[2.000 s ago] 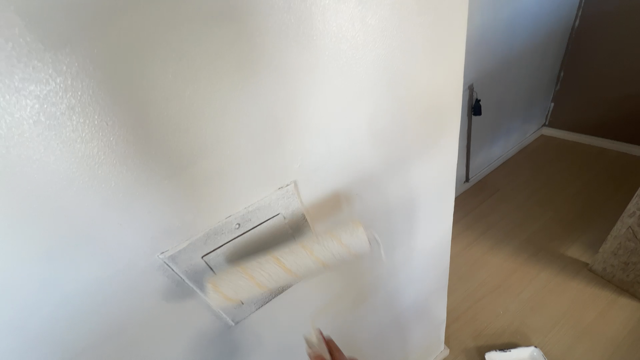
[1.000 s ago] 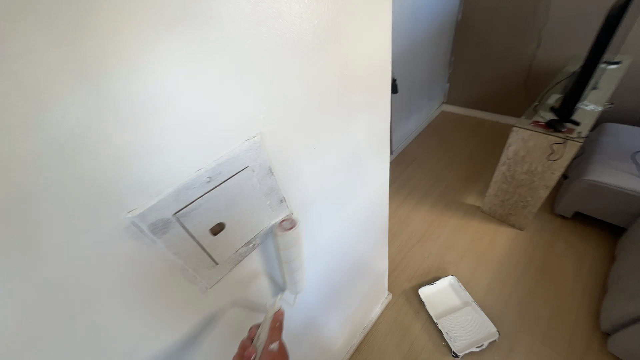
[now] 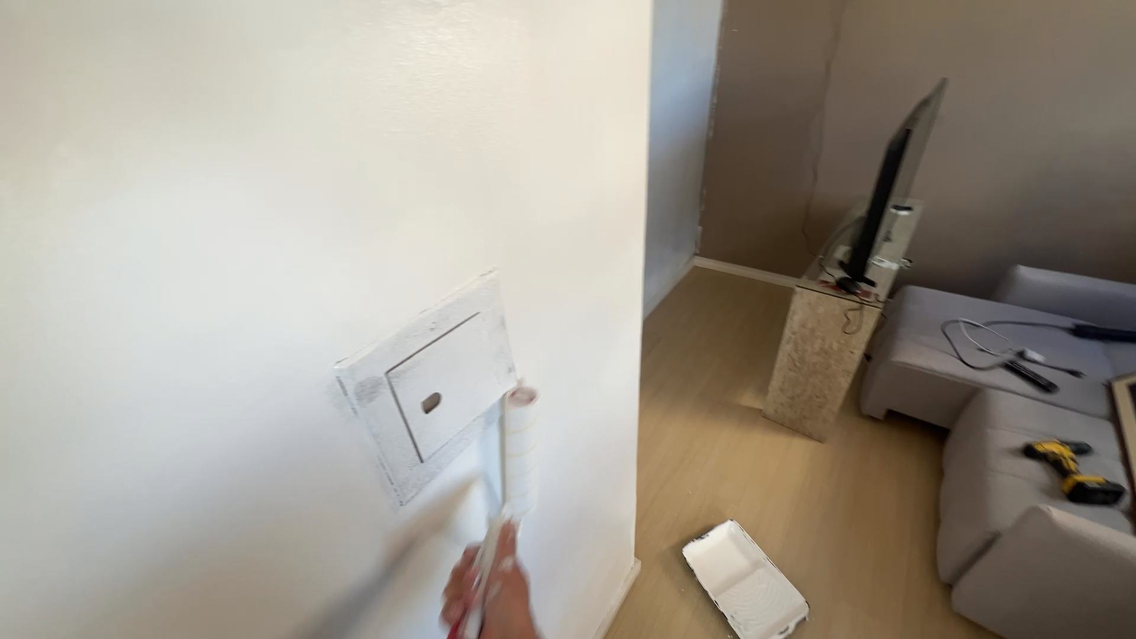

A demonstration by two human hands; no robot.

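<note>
My right hand (image 3: 497,586), flecked with white paint, grips the handle of a paint roller at the bottom centre. The roller's sleeve (image 3: 522,453) stands nearly upright against the white wall (image 3: 222,266), its top end beside the lower right edge of a wall plate (image 3: 453,390). That plate looks tilted in view, with a small oval hole in its inner panel and greyish, unevenly painted edges. A white paint tray (image 3: 745,581) holding white paint lies on the floor, right of the wall's corner. My left hand is not in view.
The wall's outer corner runs down just right of the roller. Beyond it, a flat-screen television (image 3: 892,186) stands on a chipboard stand (image 3: 821,364). At the right, a grey sofa (image 3: 985,444) holds a yellow and black cordless drill (image 3: 1069,470) and cables (image 3: 976,342).
The roller, slanted across the plate two seconds ago, moved to its right edge and turned nearly upright. The view has swung right, bringing in the sofa and drill.
</note>
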